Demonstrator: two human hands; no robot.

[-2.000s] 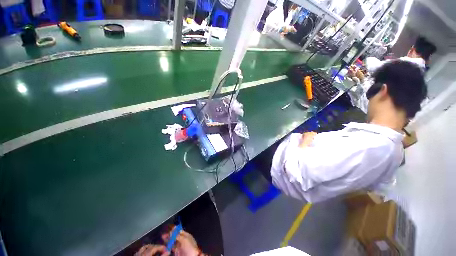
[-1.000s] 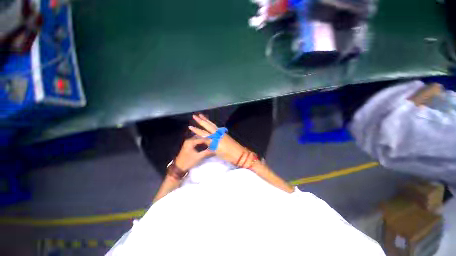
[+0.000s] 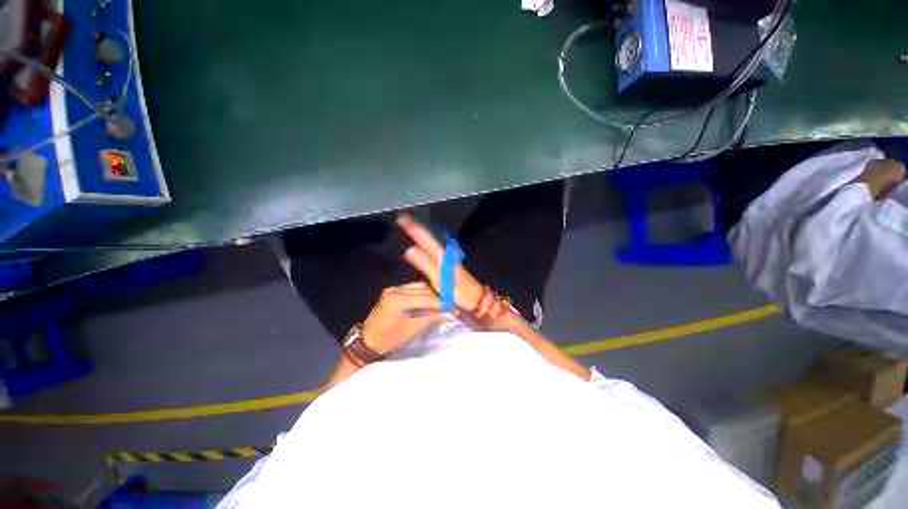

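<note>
A blue band (image 3: 451, 273) lies across my right hand (image 3: 438, 270), below the bench edge and above my lap. My right hand wears red bracelets; its fingers point up and left, apart and holding nothing. My left hand (image 3: 400, 316), with a watch on its wrist, is below and left of it. The left fingertips meet at the band's lower end and look closed on it; the exact pinch is partly hidden. Whether the band closes fully around the right hand cannot be seen.
A blue dispenser controller (image 3: 642, 50) with a gauge, tube and cables stands on the green bench (image 3: 329, 109). A blue unit with a lit display (image 3: 117, 165) is at left. At right are another person's sleeve (image 3: 831, 249), a blue stool (image 3: 677, 224) and cardboard boxes (image 3: 836, 427).
The view has swung down and left from along the bench to my lap. My hands have come fully into view. Over the last second, my left fingers have shifted to the band's lower end.
</note>
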